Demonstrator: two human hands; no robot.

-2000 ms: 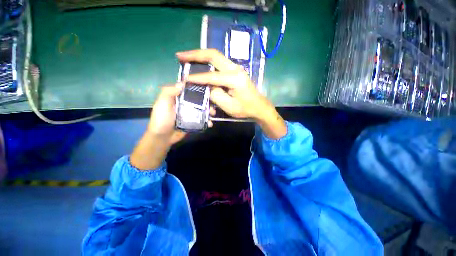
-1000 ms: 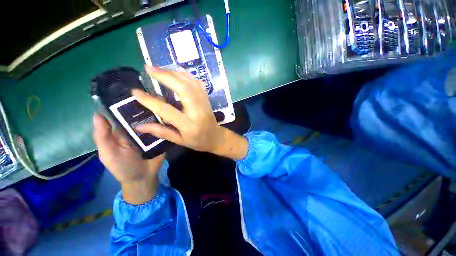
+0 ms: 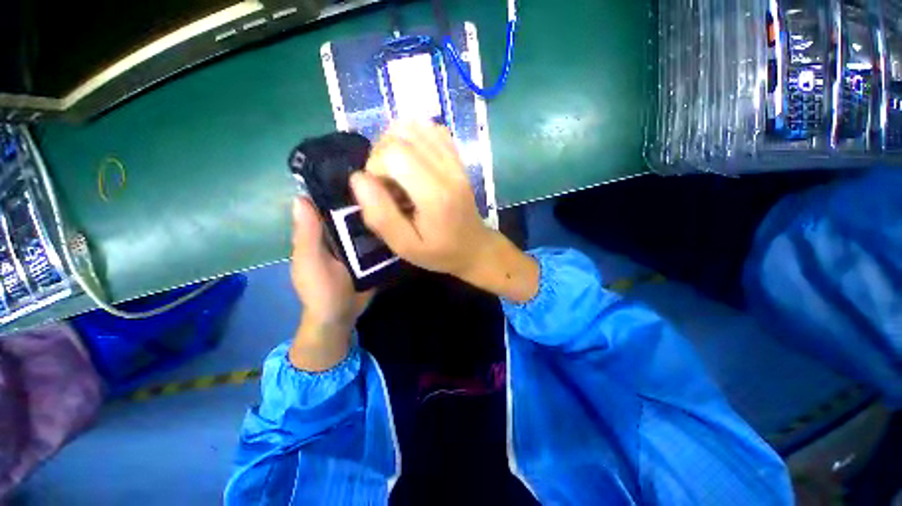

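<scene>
My left hand [image 3: 321,280] holds a black keypad phone [image 3: 321,163], its back side up, just in front of the test plate. A black-and-white battery [image 3: 368,259] shows in the phone's open back. My right hand [image 3: 423,203] is over the phone, its curled fingers at the upper part of the battery; whether they grip it is hidden. The test plate [image 3: 475,126] lies on the green mat beyond my hands. A second phone [image 3: 413,81] lies on it with its screen glowing white, its lower part hidden by my right hand.
A blue cable [image 3: 492,91] loops at the plate's far right corner. Stacked clear trays with phones [image 3: 806,94] stand right; another tray [image 3: 35,242] is at left beside a pale cable [image 3: 99,299]. A yellowish loop [image 3: 112,178] lies on the mat [image 3: 218,188]. A blue sleeve [image 3: 831,257] is at right.
The phone has been turned from keypad side to back side up, showing the battery. My right hand's fingers have curled in over the battery since one second ago. The view has also shifted.
</scene>
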